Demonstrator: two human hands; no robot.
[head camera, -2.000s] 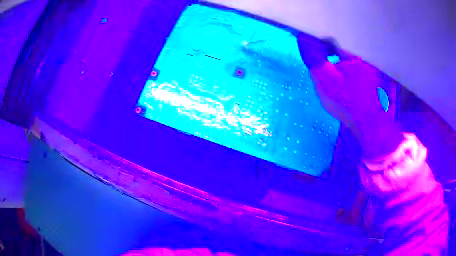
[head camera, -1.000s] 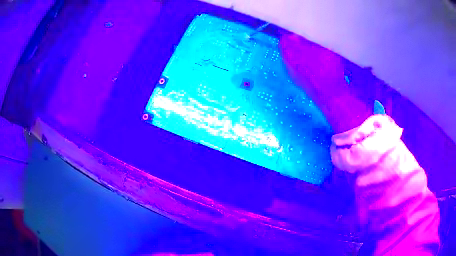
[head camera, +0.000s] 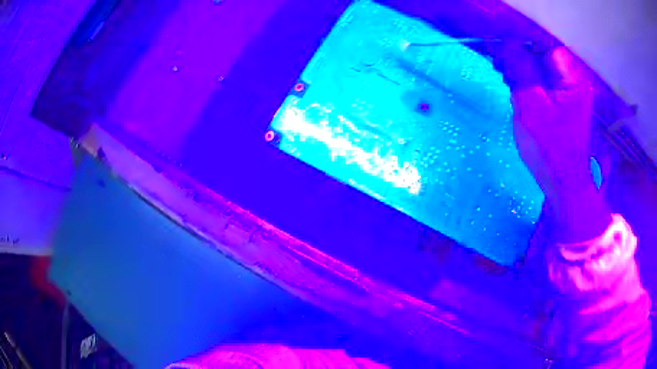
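Note:
A large circuit board (head camera: 374, 122) glows cyan on the dark booth surface, with small ringed holes at its left edge and one near its middle. My right hand (head camera: 551, 108) is over the board's right part, its dark fingers closed on a thin brush (head camera: 457, 43). The brush points left and its tip is over the upper part of the board. I cannot tell whether the tip touches it. My left hand is not in view. A pink sleeve shows at the bottom edge.
The booth's worn front edge (head camera: 238, 223) curves across below the board. A pale hood (head camera: 619, 43) is at the upper right. A small glowing cyan cup (head camera: 596, 173) shows partly beside my right wrist. A red-edged dark area (head camera: 45, 279) is at the lower left.
The board appears further right and higher in view. My right hand has moved right relative to the board, and the brush now shows clearly. More of the pink sleeve shows at the bottom.

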